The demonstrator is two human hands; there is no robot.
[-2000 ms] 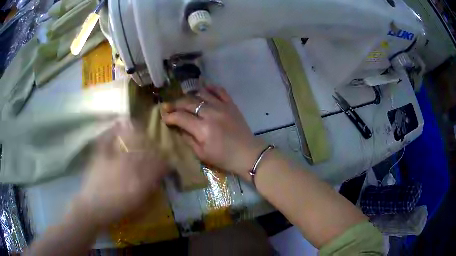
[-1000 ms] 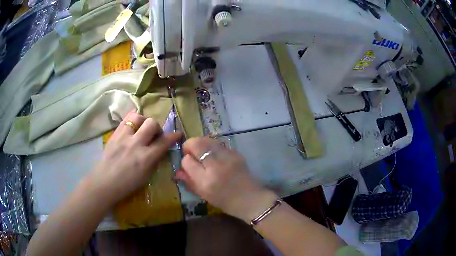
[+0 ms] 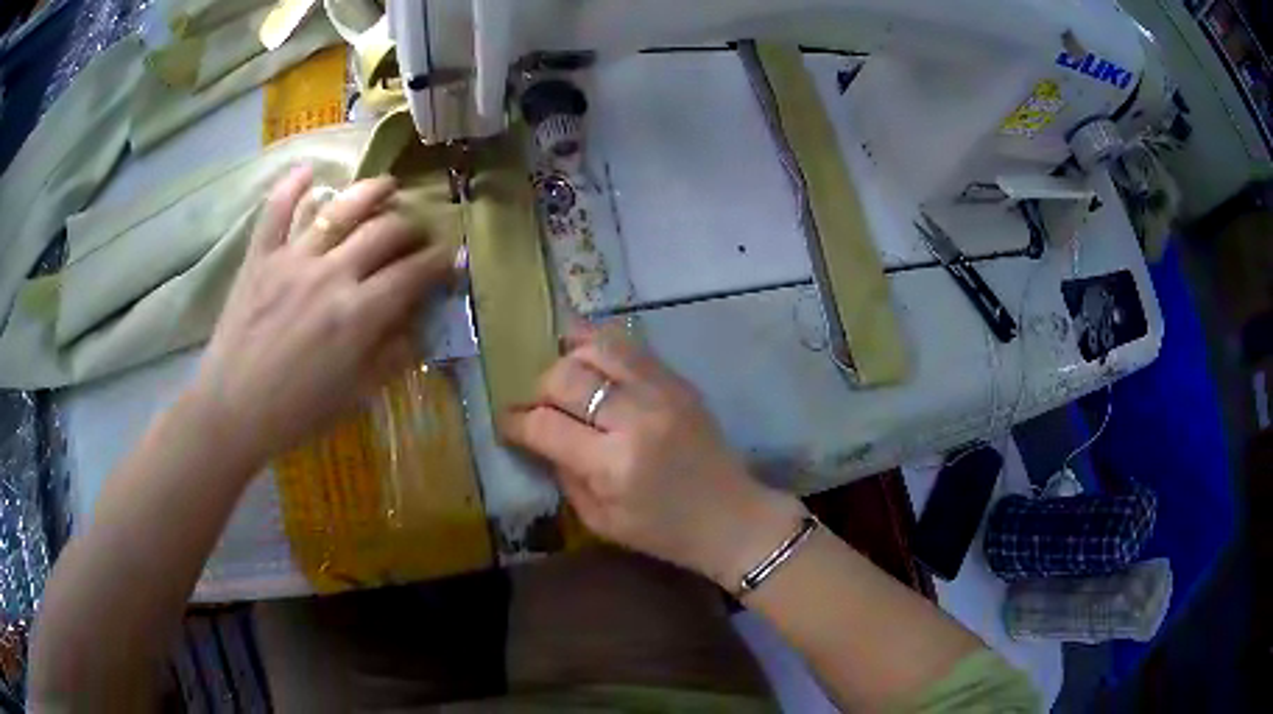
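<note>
The olive band (image 3: pixel 511 300) runs from under the presser foot (image 3: pixel 461 181) toward the wearer, to the right of the needle. My right hand (image 3: pixel 621 433) holds the band's near end between thumb and fingers. The pale sage-green garment panel (image 3: pixel 161 272) lies left of the needle. My left hand (image 3: pixel 328 300) is on the panel's right part, close to the foot, slightly blurred; its fingers press or pinch the cloth, and I cannot tell which. The cloth under its fingers is hidden.
The white sewing machine head (image 3: pixel 447 70) stands above the work. Another olive strip (image 3: pixel 838 237) lies under the arm. Black-handled thread snips (image 3: pixel 970 286) lie at the right. A dark phone-like rectangle (image 3: pixel 958 513) and checked bundles (image 3: pixel 1068 533) sit lower right, near a blue bin (image 3: pixel 1187 419).
My right hand has moved right and holds the band's end, which now lies straighter. My left hand has moved up and left onto the panel. The whole view has shifted slightly.
</note>
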